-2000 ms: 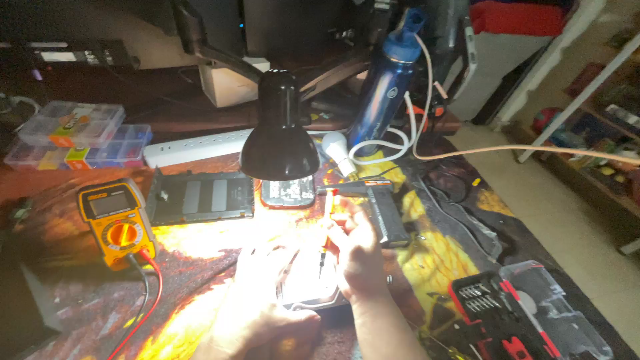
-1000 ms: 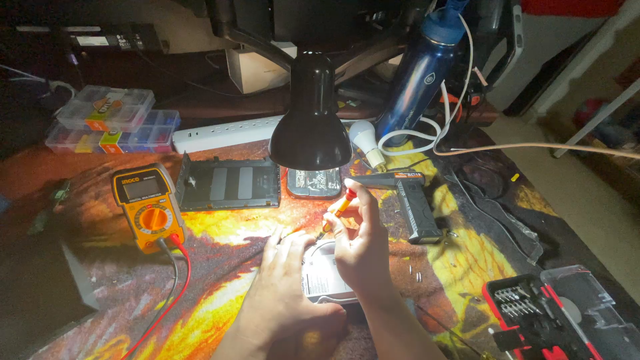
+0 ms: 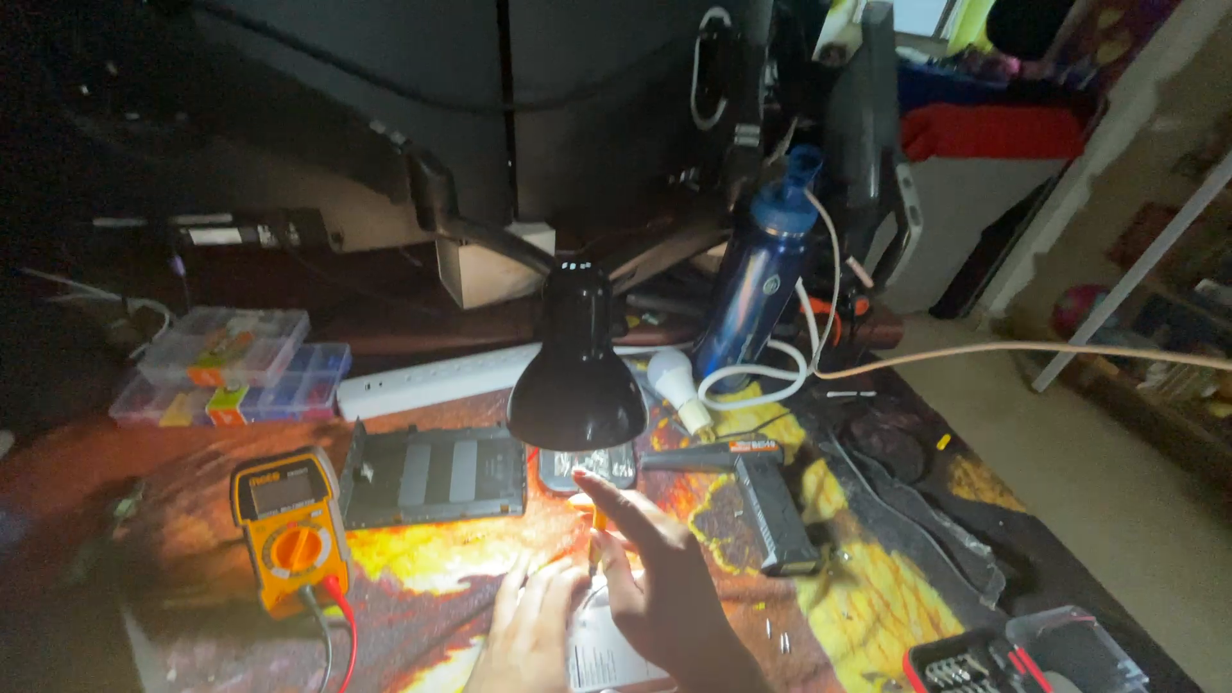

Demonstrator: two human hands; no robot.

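My right hand (image 3: pixel 654 577) grips a screwdriver with an orange handle (image 3: pixel 599 525), held upright, its lower end over the upper edge of a pale flat device (image 3: pixel 611 640) that bears printed writing. My left hand (image 3: pixel 539 626) lies along the device's left side, fingers pointing forward and holding it. The driver's tip is hidden by the fingers. A black desk lamp (image 3: pixel 577 395) lights both hands from above. Behind the hands lies a dark tray (image 3: pixel 621 467) with small bits on it.
An orange multimeter (image 3: pixel 294 529) and a dark flat panel (image 3: pixel 433 476) lie left. A black box (image 3: pixel 775 515), several small metal pieces (image 3: pixel 778 637) and an open bit set (image 3: pixel 972 664) are at right. Behind stand a power strip (image 3: pixel 433 380), a light bulb (image 3: pixel 679 390) and a blue bottle (image 3: pixel 760 279).
My right forefinger has stretched out over the top of the screwdriver, which now stands more upright than one second ago. The view has tilted up.
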